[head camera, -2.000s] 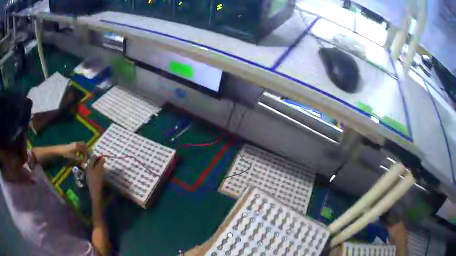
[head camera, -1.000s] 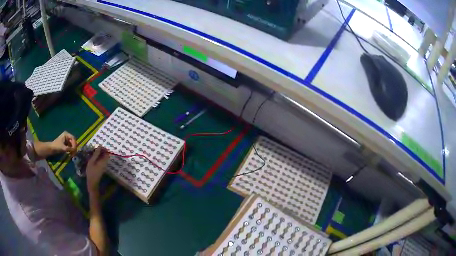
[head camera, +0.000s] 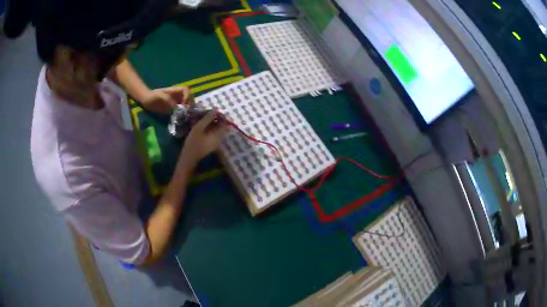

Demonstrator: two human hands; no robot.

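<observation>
Neither of my hands is in view. A stack of parts trays [head camera: 384, 295] is cut off by the bottom edge, its tan layered sides showing; what supports it is hidden. Just behind it, another white parts tray [head camera: 403, 252] with rows of small marks lies on the green mat, a thin dark wire over it. A larger white parts tray [head camera: 270, 135] on a tan base lies in front of a seated worker, with a red cable [head camera: 276, 153] across it.
The seated worker [head camera: 90, 156] in a pink top and black cap holds a small metallic piece [head camera: 180, 120] at the tray's left edge. Another tray [head camera: 294, 57] lies farther back, near pens [head camera: 348, 137]. A lit monitor [head camera: 414, 66] with a green sticker stands beneath the shelf.
The view has turned and moved closer to the seated worker. The stack of trays now shows only at the bottom edge, and the hand that was at its left side is out of view.
</observation>
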